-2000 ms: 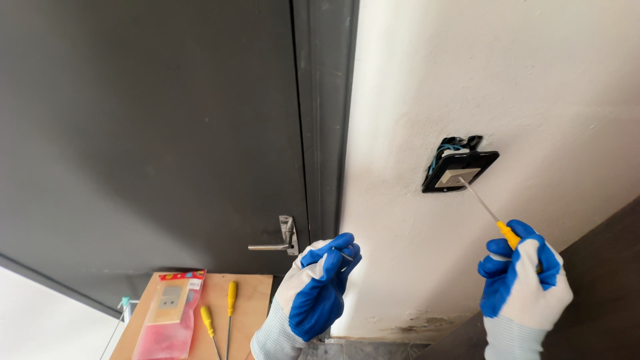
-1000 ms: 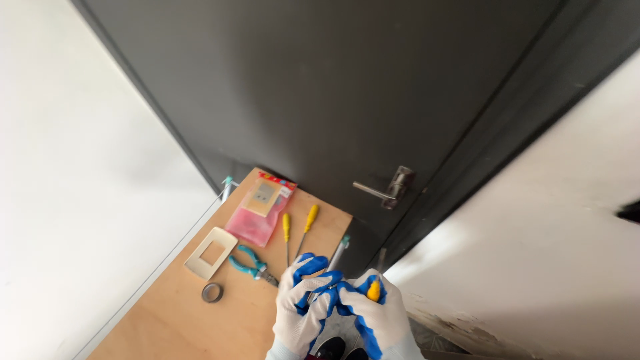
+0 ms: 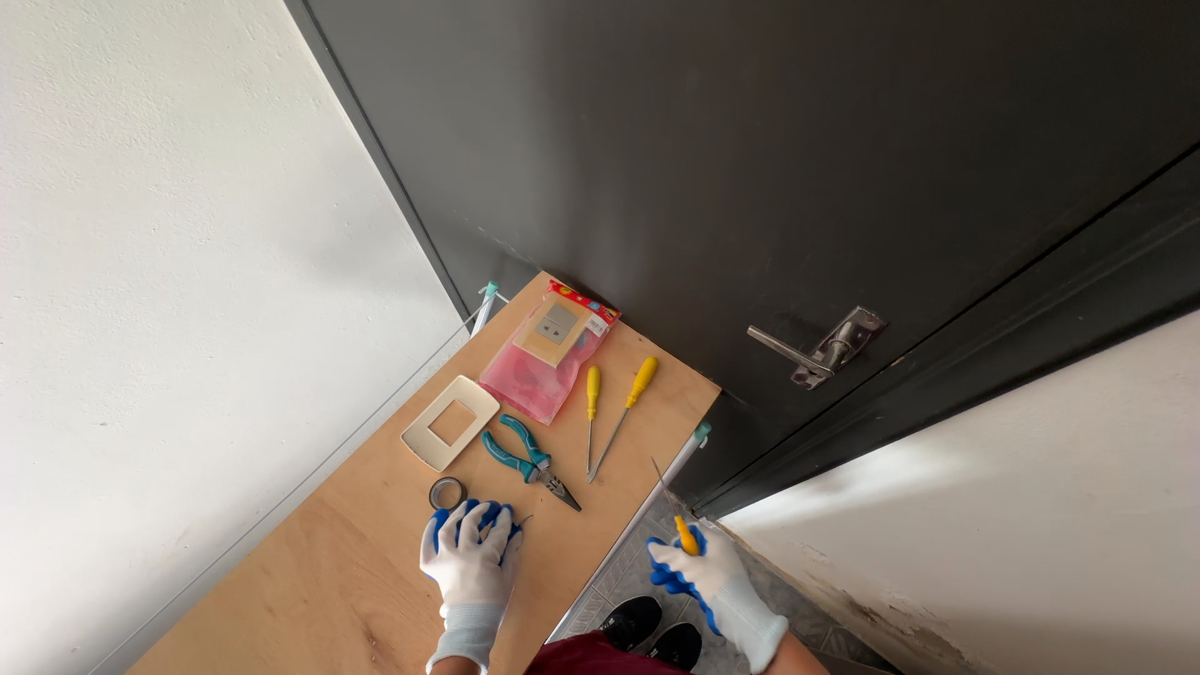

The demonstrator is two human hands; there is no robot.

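Observation:
My left hand (image 3: 472, 553), in a white and blue coated glove, rests palm down on the wooden board just below a roll of dark tape (image 3: 447, 493). A thin dark piece sticks out beside its fingertips; what it belongs to is hidden. Off the board's right edge, my right hand (image 3: 703, 572), gloved alike, holds a yellow-handled screwdriver (image 3: 687, 536) with its shaft pointing up. Teal-handled long-nose pliers (image 3: 534, 464), a beige cover frame (image 3: 451, 424) and two other yellow screwdrivers (image 3: 592, 394) (image 3: 642, 382) lie farther up the board. Past them is a pink plastic packet (image 3: 534, 370) holding a switch-and-socket plate (image 3: 555, 330).
The wooden board (image 3: 328, 572) stands against a dark door (image 3: 703, 187) with a metal lever handle (image 3: 830, 349). White walls rise at left and right. Below the board's right edge are tiled floor and two black shoes (image 3: 631, 622).
The view has swung from the wall box to the board. My hands, close together a second ago, are apart: the left is on the board, the right is beyond its edge with the screwdriver.

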